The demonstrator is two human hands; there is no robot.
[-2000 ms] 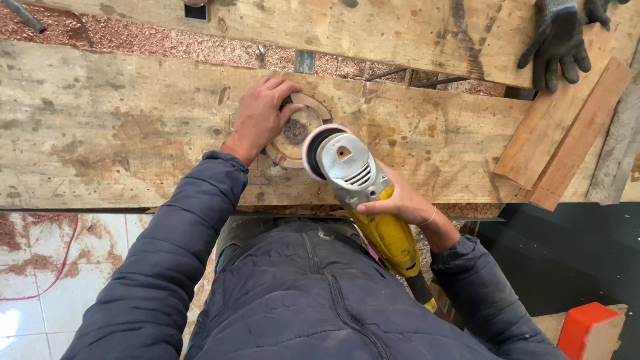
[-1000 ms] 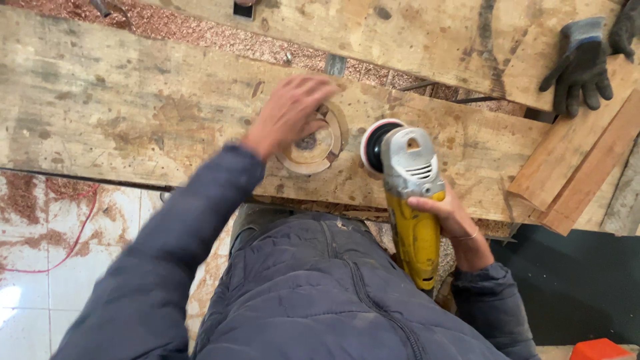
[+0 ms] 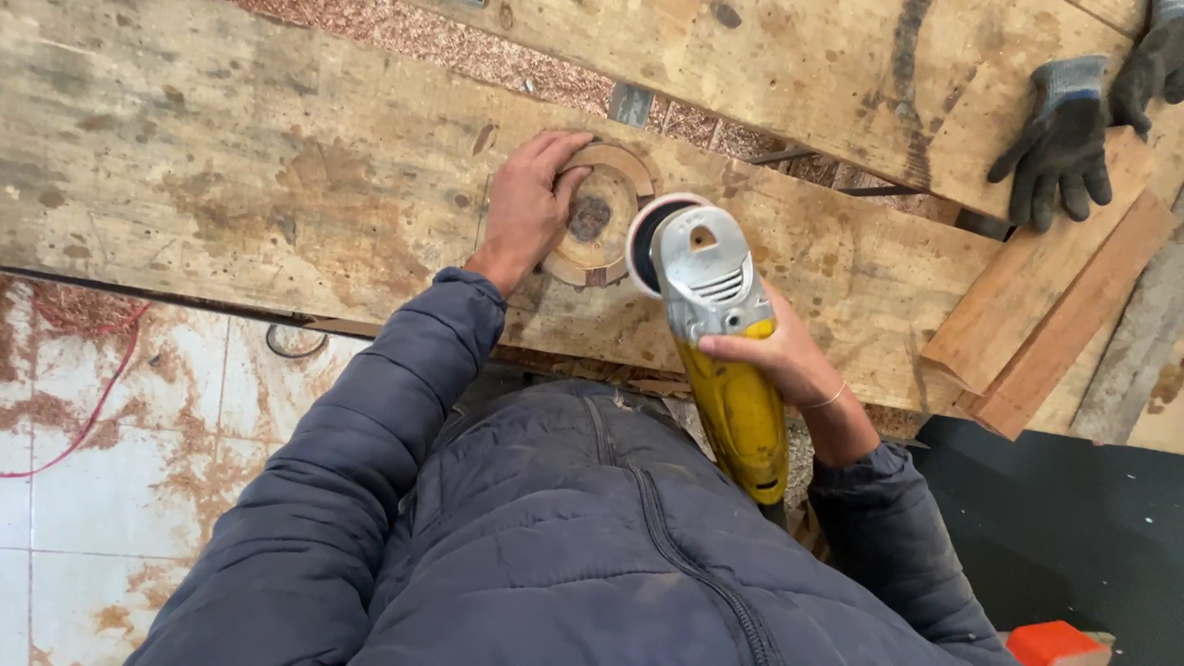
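A round wooden ring (image 3: 627,166) with darker inlaid segments lies flat on the plank workbench (image 3: 370,194), and a dark knot shows inside it. My left hand (image 3: 532,203) rests on the ring's left side, its fingers over the rim and thumb on the inner edge. In my right hand (image 3: 786,347) is a yellow angle grinder or sander (image 3: 731,398) with a silver metal head, gripped by its body. Its round backing pad (image 3: 652,242) is tilted and stands just right of the ring; whether it touches the ring cannot be told.
Dark work gloves (image 3: 1059,157) lie at the upper right beside reddish boards (image 3: 1045,287) and a grey plank (image 3: 1133,342). Wood shavings (image 3: 462,55) fill the gap between the bench planks. A red cord (image 3: 102,407) runs over the dusty tiled floor. An orange object (image 3: 1054,643) is at the lower right.
My left hand, blurred above the ring one second ago, is now down on its left rim. The power tool has come closer to the ring since then.
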